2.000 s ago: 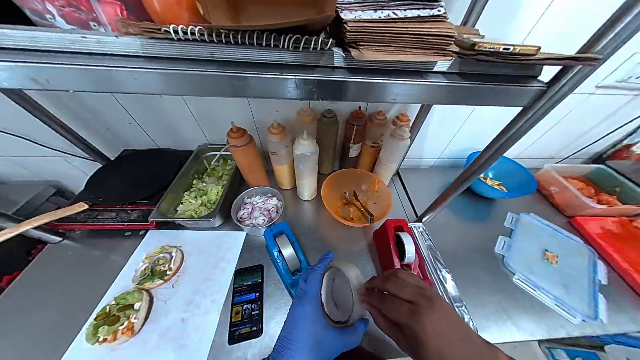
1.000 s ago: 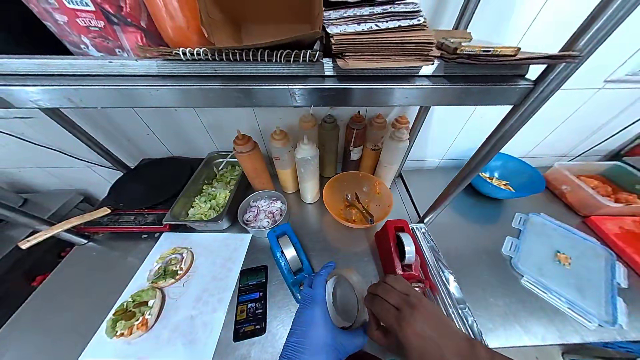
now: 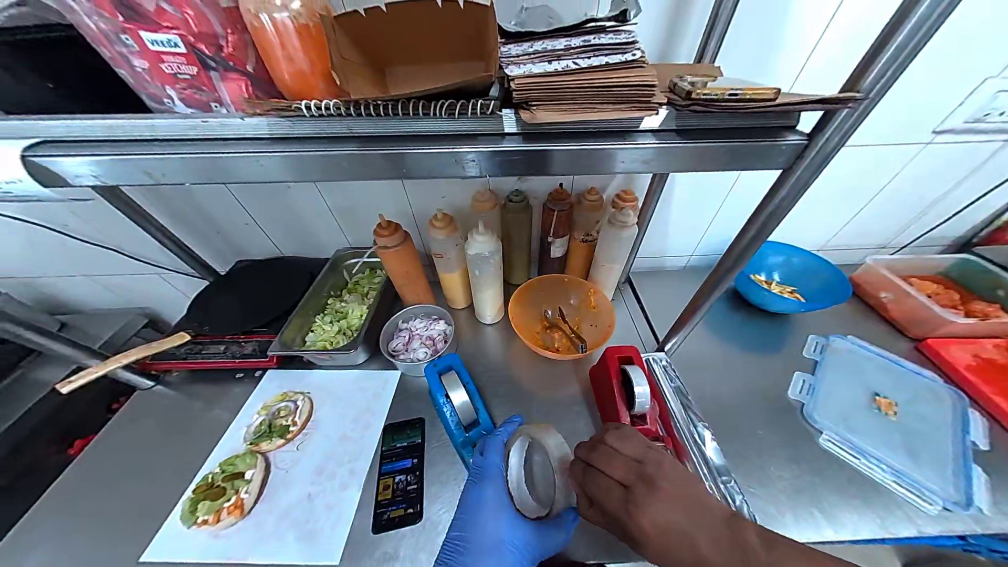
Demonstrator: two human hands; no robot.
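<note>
My left hand (image 3: 500,512), in a blue glove, holds a wide roll of tape (image 3: 540,471) upright between thumb and fingers. The bare fingers of my right hand (image 3: 630,480) touch the roll's right side; their tips are partly hidden. A blue tape dispenser (image 3: 451,421) lies just beyond my left hand, and a red tape dispenser (image 3: 610,386) stands beyond my right. A smartphone (image 3: 399,476) lies left of my left hand. Farther left, two topped bun halves (image 3: 279,421) (image 3: 225,490) rest on white paper (image 3: 331,465).
Behind are a metal pan of chopped lettuce (image 3: 346,309), a bowl of sliced onion (image 3: 417,339), several squeeze bottles (image 3: 485,276) and an orange bowl with tongs (image 3: 561,315). A foil roll (image 3: 701,433) lies right of the red dispenser. A metal shelf (image 3: 409,157) crosses above; a slanted post (image 3: 787,189) stands right.
My left hand keeps hold of the tape roll, and my right fingers stay at its right side.
</note>
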